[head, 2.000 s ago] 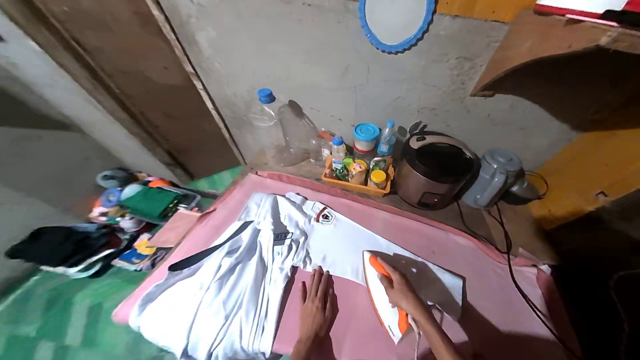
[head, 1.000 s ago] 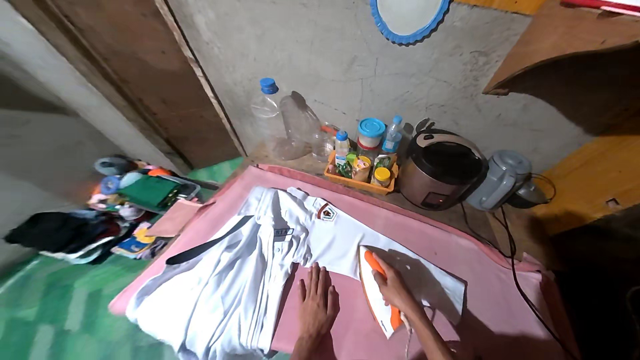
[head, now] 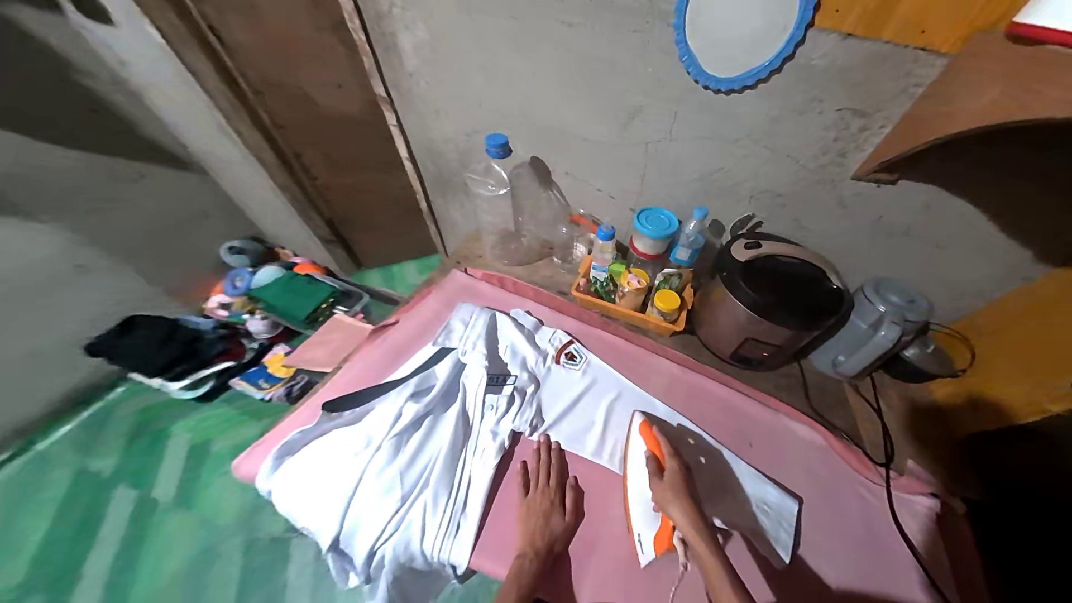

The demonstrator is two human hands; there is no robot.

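Observation:
My right hand [head: 672, 481] is closed around the orange handle of a white and orange electric clothes iron [head: 638, 494]. The iron lies across the lower edge of the long sleeve of a white shirt [head: 402, 469], its tip toward the wall. My left hand [head: 548, 502] lies flat, fingers spread a little, on the pink ironing cloth [head: 754, 410], with its fingertips at the sleeve's lower edge. The shirt's body is bunched at the left, with a dark strip across it and a patch near the shoulder. The iron's soleplate is hidden.
Behind the cloth stand a large clear plastic bottle [head: 494, 197], an orange basket [head: 628, 314] of jars, a rice cooker [head: 766, 301] and a grey appliance [head: 875, 327]. Black cords run down the right side. Folded clothes [head: 167, 347] are piled at the left, above the green floor [head: 134, 502].
My right hand and the iron have turned slightly, and the iron's tip now points more toward the wall than two seconds ago. My left hand has stayed flat near the sleeve.

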